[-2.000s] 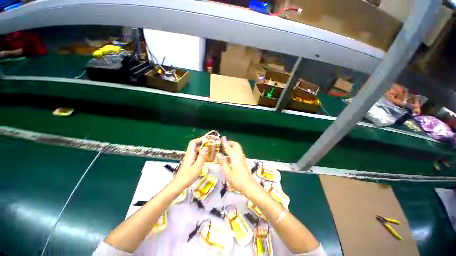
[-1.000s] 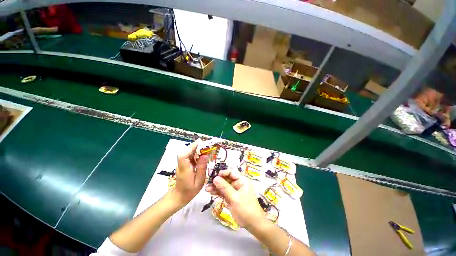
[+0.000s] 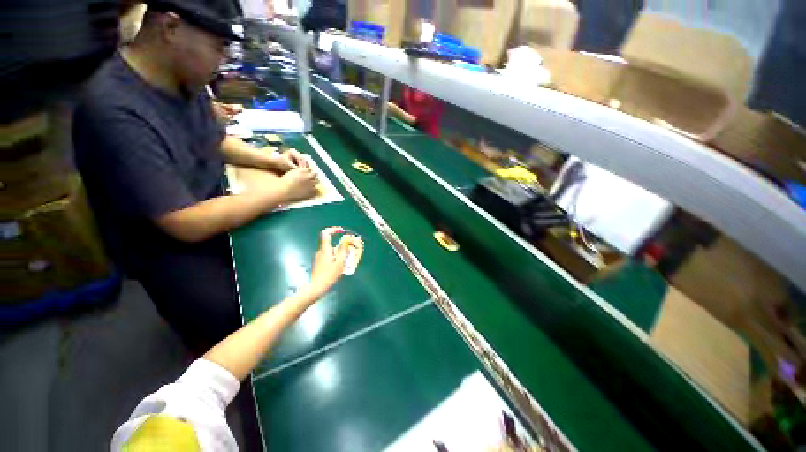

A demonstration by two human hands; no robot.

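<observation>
My left hand [image 3: 327, 263] is stretched out over the green bench top [image 3: 353, 353] and holds a pale oval unit [image 3: 353, 255] by its near side. Dark and reddish wire shows at the unit's top. My right hand is out of the picture. A corner of the white sheet [image 3: 460, 422] shows at the bottom edge, with small dark parts on it.
Another person [image 3: 150, 168] in dark clothes and a cap works at the left over a white-edged board [image 3: 329, 196]. Units [image 3: 445, 241] ride on the green conveyor [image 3: 495, 291] beyond the worn metal edge. A metal shelf [image 3: 566, 106] runs overhead at right.
The view has swung left, bringing the other person in. My left hand has reached out to the left with a unit. My right hand has left the picture.
</observation>
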